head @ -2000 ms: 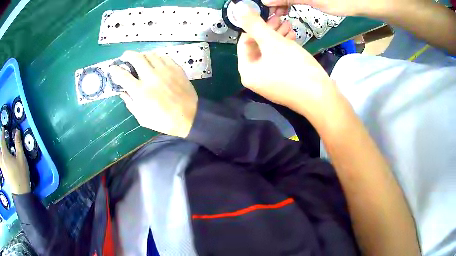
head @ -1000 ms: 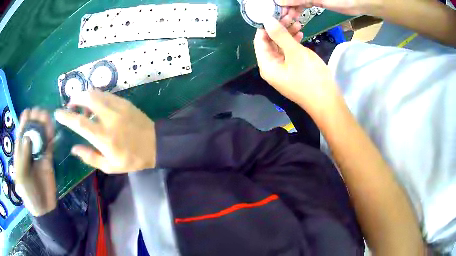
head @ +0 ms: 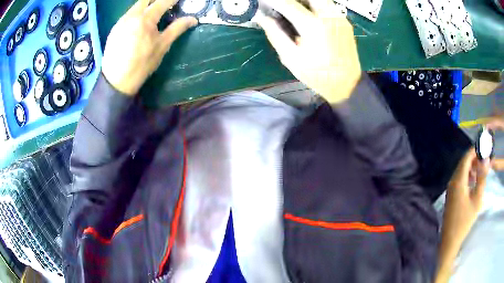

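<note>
A perforated metal plate [head: 209, 21] lies at the top edge, partly cut off. Two black discs with white centres sit side by side on it, one disc [head: 237, 6] right of the other disc [head: 194, 5]. My left hand [head: 135, 47] is at the plate's left side, thumb by its edge, fingertips cut off by the frame. My right hand [head: 320, 52] is over the plate's right part, with something dark between thumb and fingers. Whether either hand grips a disc or the plate is hidden.
A blue tray [head: 95, 61] of loose black discs is at left, with stacked clear trays [head: 33, 213] below. Bare metal plates [head: 428, 27] lie at upper right. A blue crate [head: 456, 97] of small parts is beyond the bench edge. Another person's hand [head: 467, 193] holds a disc [head: 486, 145].
The view has swung left and down. My left hand, which held a disc beside the tray, is now at the plate; my right hand is over the plate's right part. The other person's disc is now lower right.
</note>
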